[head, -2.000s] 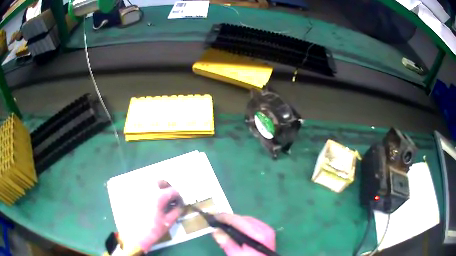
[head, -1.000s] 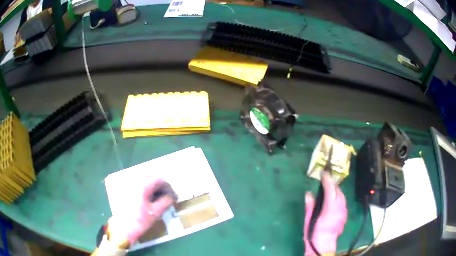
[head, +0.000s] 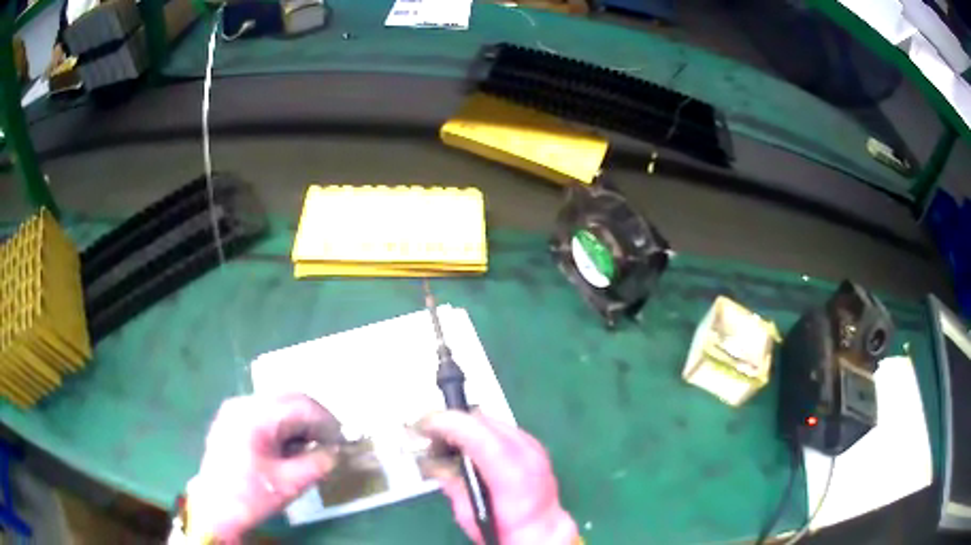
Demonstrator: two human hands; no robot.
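Note:
The white fixture (head: 373, 346) lies flat on the green mat, with a brown-grey window at its lower part. My left hand (head: 261, 458), in a pink glove, is over its lower left, fingers bent around a small dark thing, blurred. My right hand (head: 500, 479), in a pink glove, holds the black soldering iron (head: 453, 389), its tip pointing away from me past the fixture's far edge. The right fingertips are at the fixture's window area. Solder wire (head: 209, 138) hangs from above at left; its lower end is faint.
A yellow panel pile (head: 391, 229) lies beyond the fixture. Yellow panels (head: 40, 309) and a black rack (head: 170, 250) stand left. A fan (head: 612, 253), cream-yellow box (head: 733, 351) and soldering station (head: 833, 373) stand right. Another black rack (head: 607, 101) and yellow panels (head: 522, 138) lie beyond.
My right hand has come back from the cream-yellow box to the fixture with the iron, now tip-away. My left hand has moved slightly left and down. The view has shifted a little.

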